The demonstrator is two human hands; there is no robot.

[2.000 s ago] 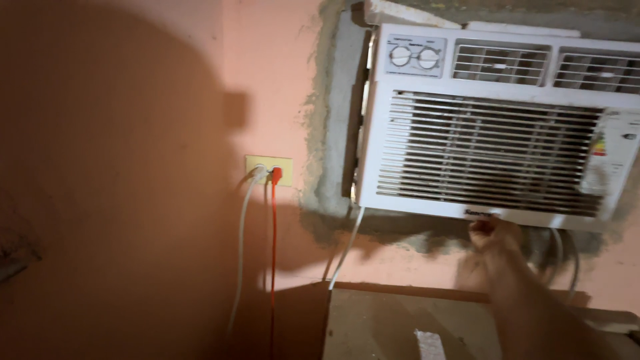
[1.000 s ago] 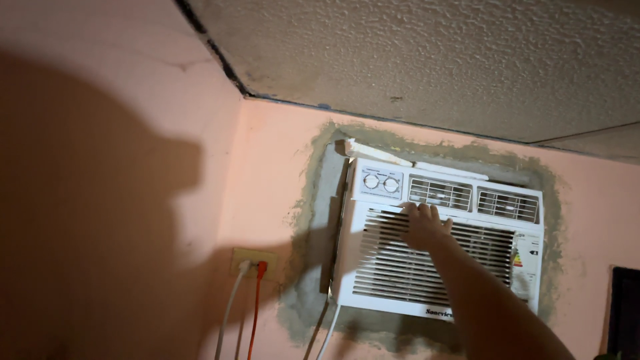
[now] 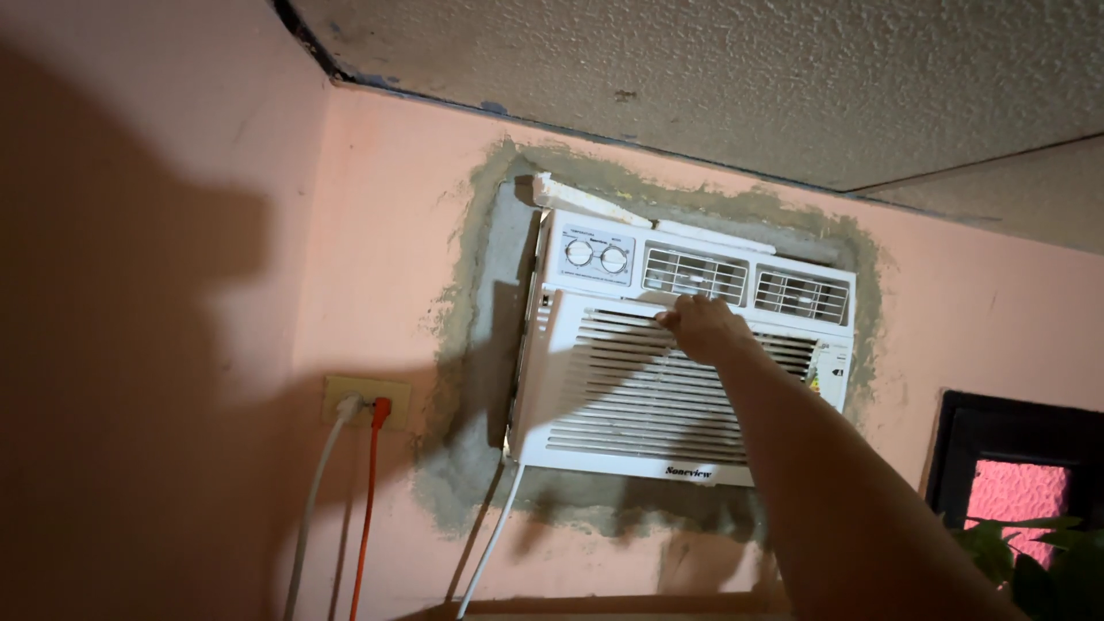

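A white Soneview window air conditioner (image 3: 828, 306) is set in the pink wall. Its slatted front grille panel (image 3: 565, 345) stands slightly off the housing along the top left edge. My right hand (image 3: 707, 329) has its fingers curled over the top edge of that panel, just below the left air vent (image 3: 694, 274). Two round knobs (image 3: 596, 255) sit at the unit's upper left. A white power cord (image 3: 492, 542) hangs from the lower left corner. My left hand is out of view.
A wall outlet (image 3: 393, 392) at left holds a white plug (image 3: 348, 405) and an orange plug (image 3: 381, 410). Rough grey cement (image 3: 466, 483) surrounds the unit. The textured ceiling (image 3: 690, 95) is above. A black frame (image 3: 957, 431) and green leaves (image 3: 1026, 561) are at lower right.
My right hand has gone from the unit's bottom edge to the top of the grille panel. The panel's top now stands out from the housing. The view has tilted up.
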